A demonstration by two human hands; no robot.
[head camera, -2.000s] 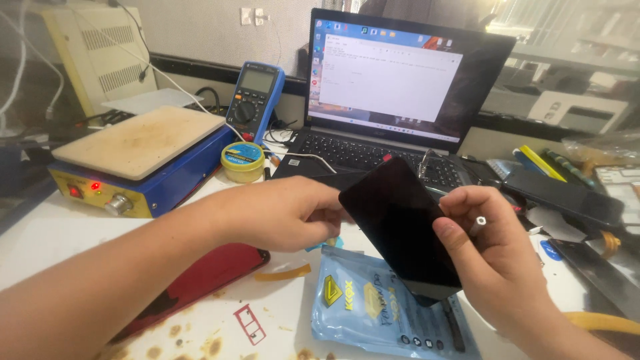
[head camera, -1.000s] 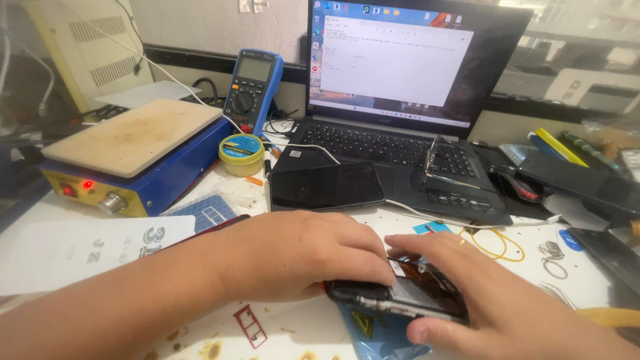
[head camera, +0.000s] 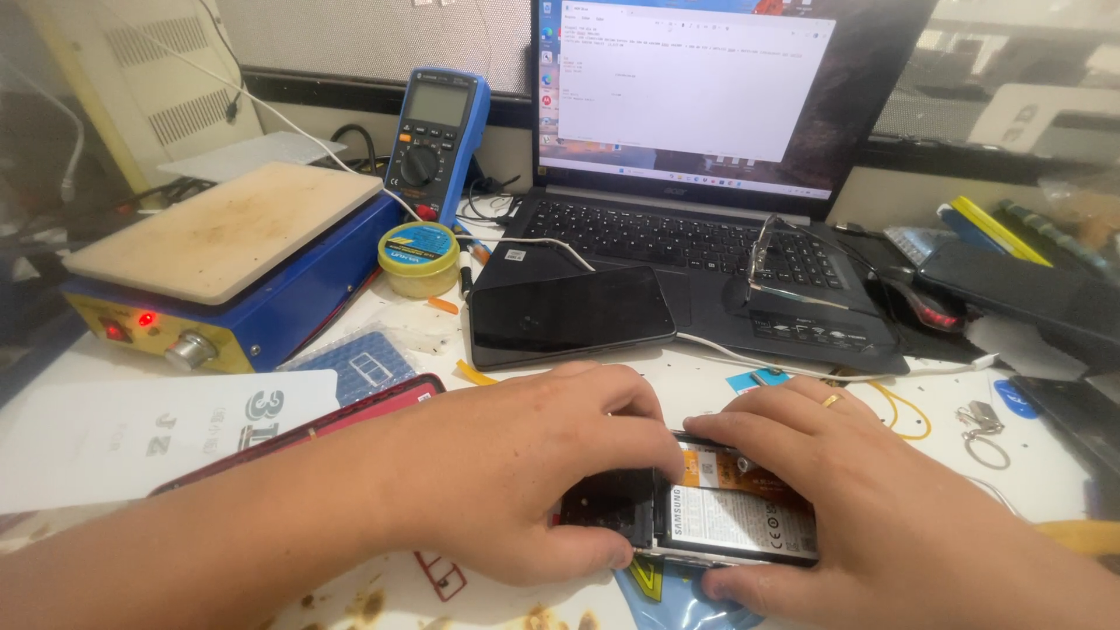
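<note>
An opened Samsung phone [head camera: 652, 547] lies low in the middle, its labelled battery [head camera: 739, 522] and orange flex cable [head camera: 700, 468] exposed. My left hand [head camera: 560, 464] grips its left end, thumb on the near edge and fingers over the far side. Around the right end is my right hand [head camera: 814, 490], fingers on the far edge and thumb at the near edge. Beneath the phone shows a blue plastic packet [head camera: 682, 604]. A second, dark-screened phone [head camera: 569, 317] rests against the laptop's front left. Partly behind my left forearm is a red phone cover [head camera: 350, 416].
A heating plate [head camera: 227, 227] with red lights stands left, beside a yellow tin [head camera: 419, 262] and a blue multimeter [head camera: 437, 140]. The open laptop [head camera: 682, 227] carries eyeglasses [head camera: 763, 262]. A white cable [head camera: 770, 360] crosses its front. Keys or a keyring [head camera: 984, 433] lie right.
The dark-screened phone, in my right hand two seconds ago, now lies by the laptop. Both hands have come down onto the opened phone, which lies over the blue packet.
</note>
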